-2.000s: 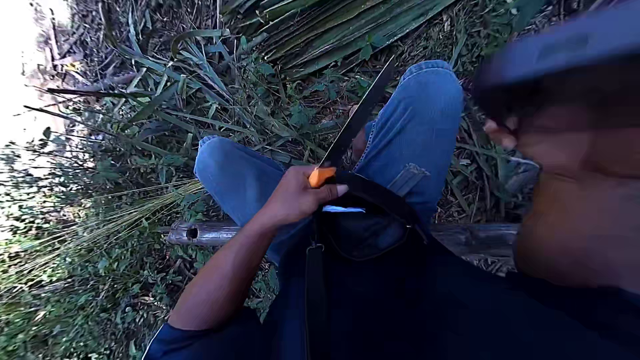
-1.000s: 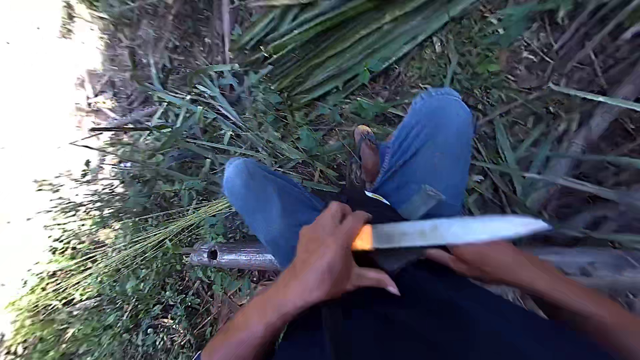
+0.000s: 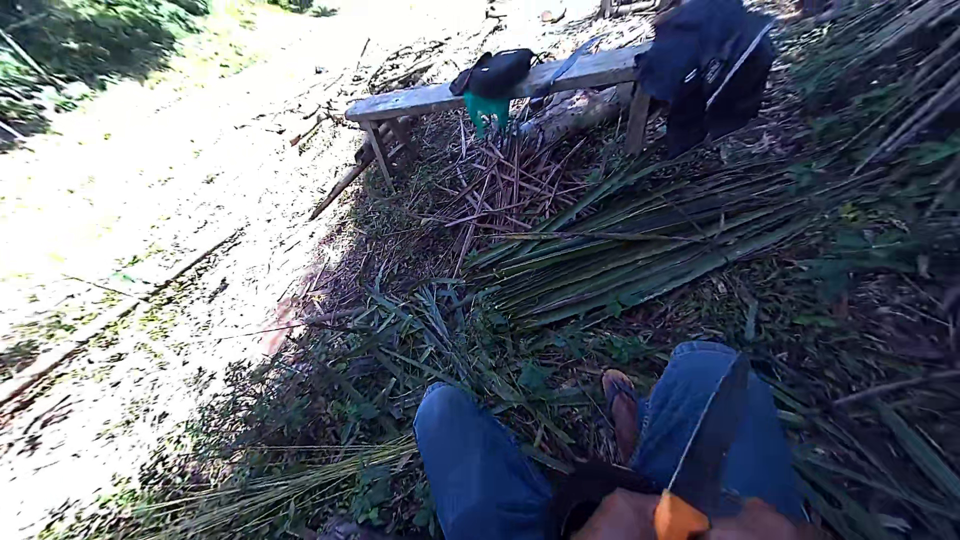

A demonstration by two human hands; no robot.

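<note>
At the bottom edge of the head view, my left hand (image 3: 615, 516) is closed at the orange handle (image 3: 679, 516) of a machete. Its broad blade (image 3: 709, 442) points up and slightly right, across my right thigh. My right hand (image 3: 757, 521) is just right of the handle; its fingers are mostly cut off by the frame, so its grip is unclear. Black material (image 3: 592, 484) lies beside my left hand, between my jeans-covered legs (image 3: 472, 465).
Long cut green leaves (image 3: 600, 262) lie ahead, near a heap of thin brown sticks (image 3: 510, 187). Beyond is a wooden bench (image 3: 420, 100) with a black cap (image 3: 502, 71), a green glove (image 3: 486, 112) and dark clothing (image 3: 697, 67). Thin green stalks (image 3: 300, 480) lie lower left.
The view has tilted up, bringing the bench into sight. The machete blade pointed right a second ago and now points up. My right hand has come close to the handle.
</note>
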